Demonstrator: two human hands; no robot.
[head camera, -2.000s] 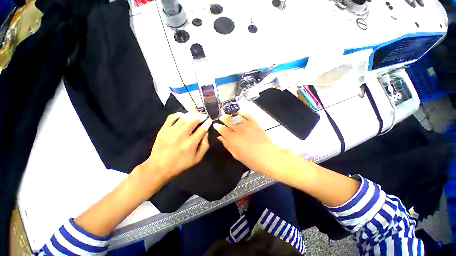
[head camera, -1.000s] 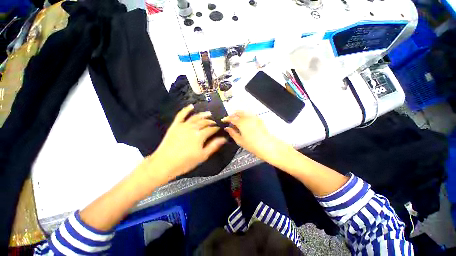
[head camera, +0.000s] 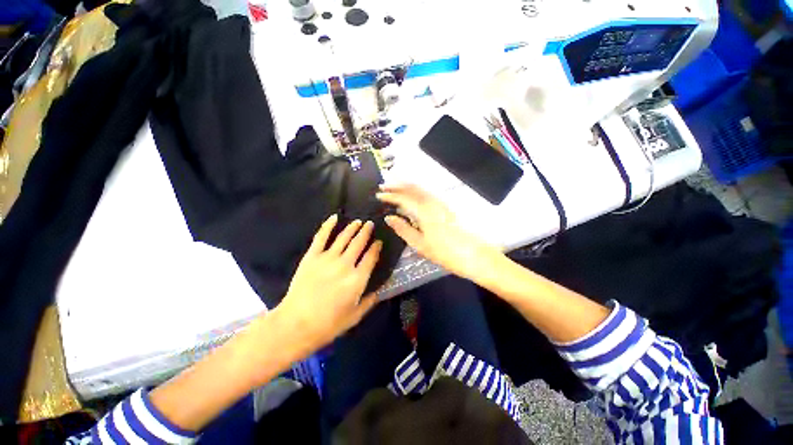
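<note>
A black garment (head camera: 261, 187) lies over the left of the white table, with its end under the presser foot (head camera: 355, 149) of the white sewing machine (head camera: 487, 35). My left hand (head camera: 335, 278) lies on the cloth near the table's front edge, fingers spread and pointing toward the needle. My right hand (head camera: 430, 228) is at the cloth's right edge, just in front of the foot, with thumb and fingertips on the edge. Whether the fingertips pinch the cloth is hard to tell. The needle and thread are too small to make out.
A black smartphone (head camera: 471, 159) lies right of the needle, with thin pens (head camera: 507, 142) beside it. Dark straps (head camera: 541, 184) cross the table. A black garment heap (head camera: 643, 269) lies at the right. A blue crate (head camera: 743, 143) stands at the far right. A control panel (head camera: 628, 52) is on the machine.
My left hand has moved back from the foot toward the front edge and lies flatter on the cloth. My right hand has also drawn back from the foot. More cloth shows before the needle.
</note>
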